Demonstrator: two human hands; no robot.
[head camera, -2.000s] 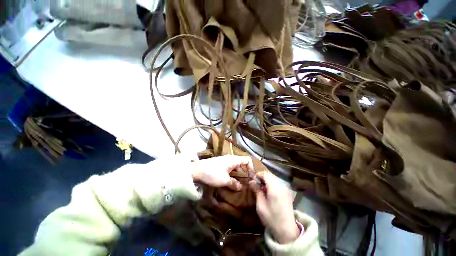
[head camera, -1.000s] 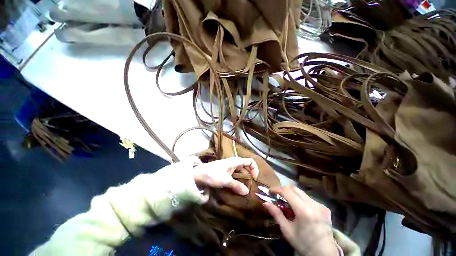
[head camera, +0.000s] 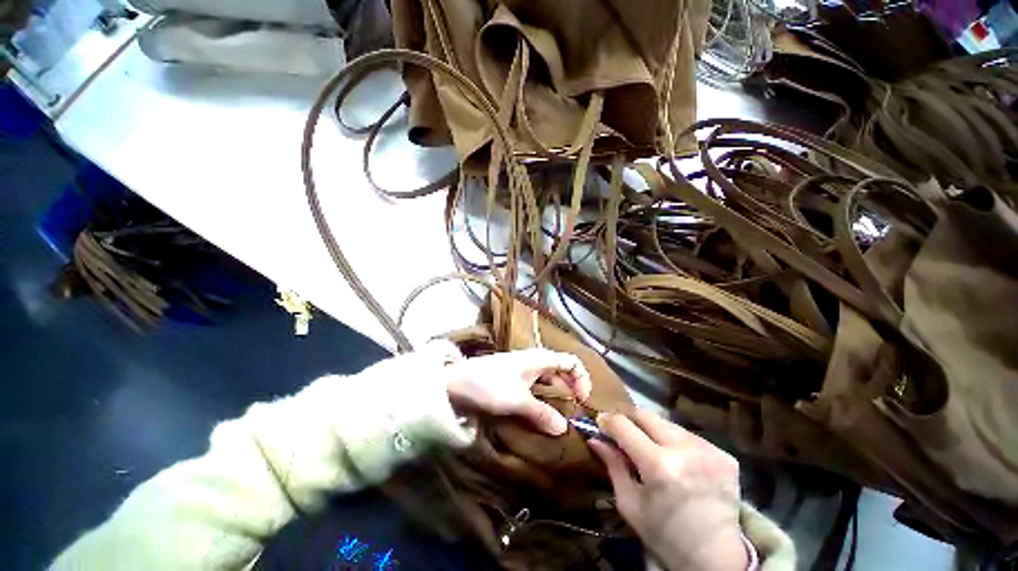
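Observation:
A brown handbag (head camera: 516, 452) lies in the lap against the edge of the white table, partly under my hands. My left hand (head camera: 519, 390) pinches a fold or seam of the bag between thumb and fingers. My right hand (head camera: 675, 480) holds small thread snips (head camera: 586, 427), mostly hidden by the fingers, with the tip close to the pinched spot. A long brown strap (head camera: 324, 212) loops up from the bag over the table. A thin thread may run between the hands; it is too fine to tell.
Slumped brown bags (head camera: 608, 73) stand on the white table (head camera: 234, 167) ahead. Tangled straps and more bags (head camera: 971, 323) crowd the right. Folded pale pieces (head camera: 240, 47) lie far left. A blue bin (head camera: 67, 229) with brown strips stands on the floor at left. A yellow scrap (head camera: 295, 310) hangs at the table edge.
My right hand first drew back from the left, showing the open red-handled snips, and now the snips are mostly covered by the fingers. The left hand keeps its pinch. The view has shifted slightly.

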